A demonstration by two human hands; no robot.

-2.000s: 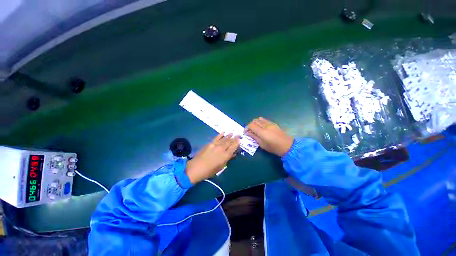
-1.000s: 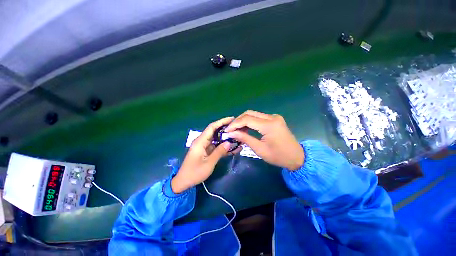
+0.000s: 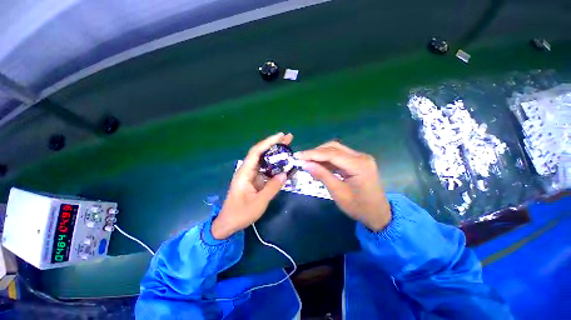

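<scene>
My left hand (image 3: 245,194) holds a round circuit board assembly (image 3: 275,164), a black disc with pale spots, between thumb and fingers above the bench. My right hand (image 3: 350,181) pinches a tiny white piece (image 3: 297,162) at its fingertips, at the right edge of the disc. Whether it is a pad or a liner I cannot tell. The white adhesive pad sheet (image 3: 311,187) lies on the bench below the hands, partly hidden by them.
A bench power supply (image 3: 57,229) stands at left. A white cable (image 3: 277,249) curves over the bench edge. White small parts (image 3: 454,140) lie heaped at right beside a plastic bag (image 3: 551,128). Several discs lie farther back, one (image 3: 269,70) beside a silver-white square (image 3: 291,74).
My hands have left the pad sheet and lifted a disc above it. Since a second ago, the right fingers have shifted toward the disc's right edge, showing more of its face.
</scene>
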